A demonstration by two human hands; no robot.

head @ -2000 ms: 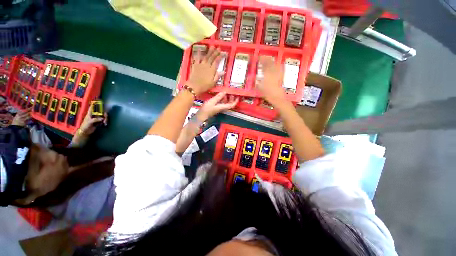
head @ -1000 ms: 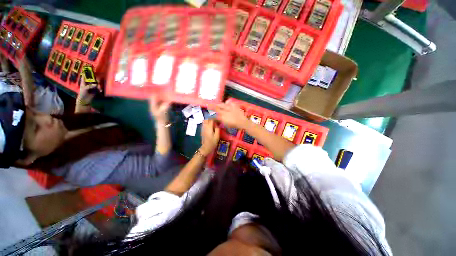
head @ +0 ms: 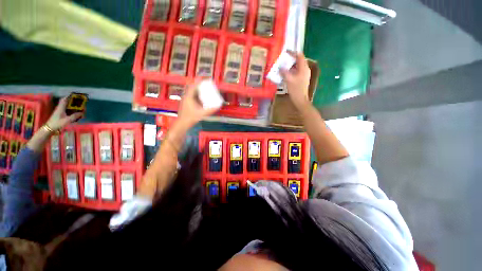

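My left hand (head: 191,106) holds a white slip (head: 210,95) over the front edge of the stacked red trays (head: 138,79); it is blurred. My right hand (head: 298,74) holds another white slip (head: 281,67) at the stack's right edge, beside the small cardboard box (head: 288,112). The top tray of the stack holds phones with their backs up in two rows. A red work tray (head: 255,176) lies nearer me, with keypad phones (head: 236,157) face up, some screens white and some blue. My hair hides its lower part.
A red tray (head: 91,165) of phone backs, several with white slips, lies at left. Another person's hand (head: 62,117) holds a phone (head: 77,102) beyond it, near more trays (head: 10,132). A yellow sheet (head: 68,32) hangs at upper left. A metal post (head: 412,90) crosses at right.
The tray of phone backs with white slips, lifted a second ago, now rests at left. My hands have moved up to the stack, each with a white slip.
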